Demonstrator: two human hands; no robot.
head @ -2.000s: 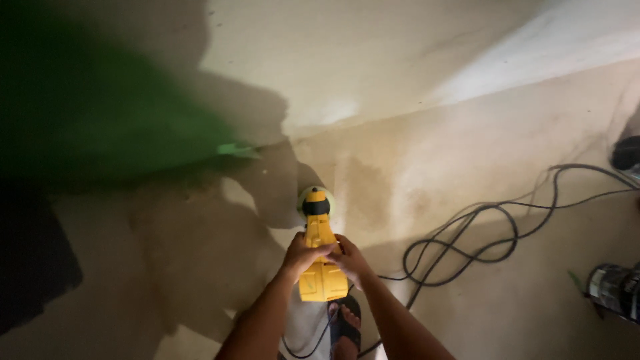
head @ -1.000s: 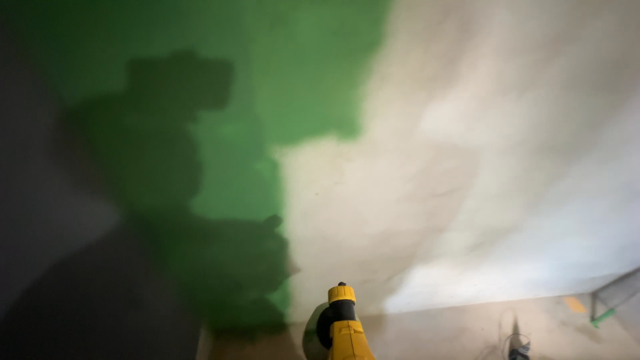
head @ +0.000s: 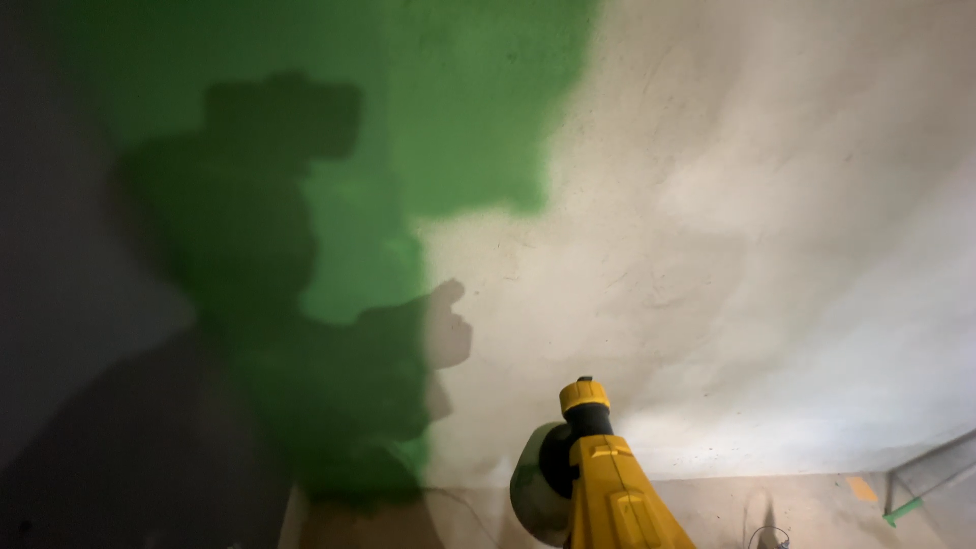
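A yellow and black electric paint sprayer (head: 625,496) rises from the bottom edge, right of centre, its nozzle toward the wall. The round paint cup (head: 537,484) hangs at its left side. Both my hands are out of view, so their hold on the sprayer cannot be seen. Before it stands a wall with green paint (head: 473,114) over its left and upper middle. The rest of the wall is off-white plaster (head: 648,252), with an irregular soft edge between the two. A shadow of a person lies across the green area.
A dark grey wall (head: 53,267) stands at the left. Along the wall's foot runs the floor (head: 701,503). At lower right are a grey metal frame (head: 926,461), a strip of green tape (head: 903,512), an orange piece (head: 862,489) and a thin wire loop (head: 768,534).
The view has swung up from the floor to the wall. Two seconds ago both my hands were on the sprayer above the floor; now they are out of view.
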